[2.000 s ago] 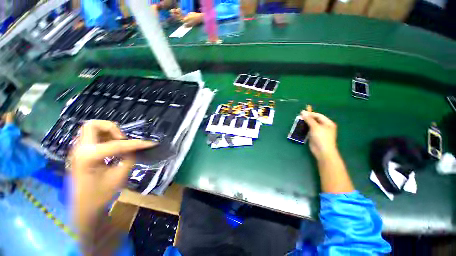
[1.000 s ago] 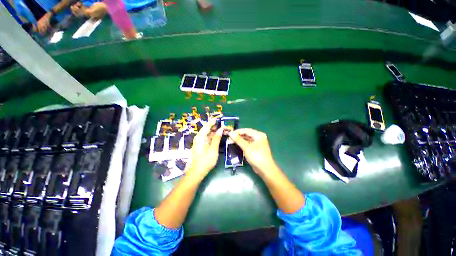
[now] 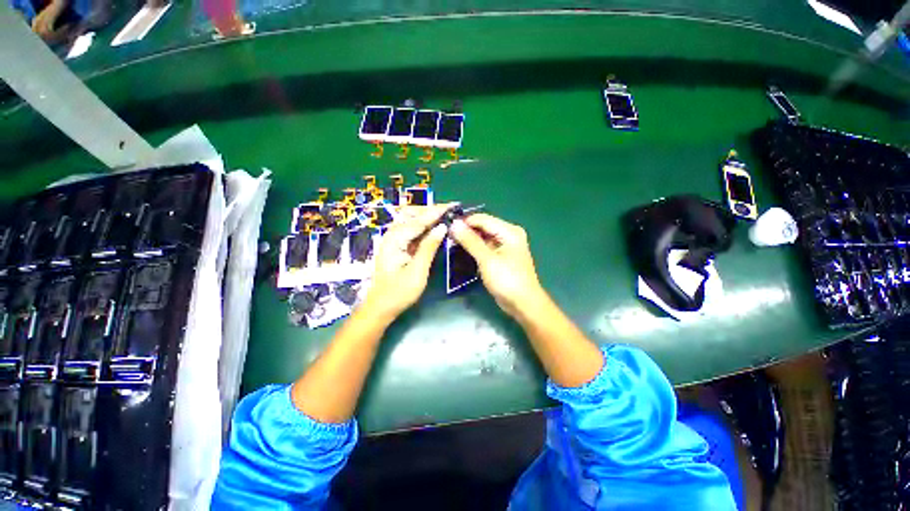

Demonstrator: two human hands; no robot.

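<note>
My left hand point(image 3: 404, 261) and my right hand point(image 3: 501, 261) meet over the green bench, fingertips close together. Between them they hold a dark LCD screen module point(image 3: 462, 267) with a pale edge, tilted, its upper part hidden by the fingers. A small dark piece shows at the fingertips. Left of my left hand lies a screen pile point(image 3: 330, 252) with many orange tabs and dark round parts point(image 3: 310, 299) at its near edge. A screen row point(image 3: 412, 127) lies behind the hands, orange tabs toward me.
Black blister trays stand left point(image 3: 95, 309) and right point(image 3: 848, 220), with white liner point(image 3: 215, 299) beside the left one. A black curled lump point(image 3: 679, 240), white wad point(image 3: 772, 228) and phone units point(image 3: 620, 106), point(image 3: 738, 188) lie right. A pale post point(image 3: 75, 100) stands left.
First my hands were apart, the right on a screen, the left by the tray. They came together at the screen, now more tilted between the fingertips. The camera view shifted.
</note>
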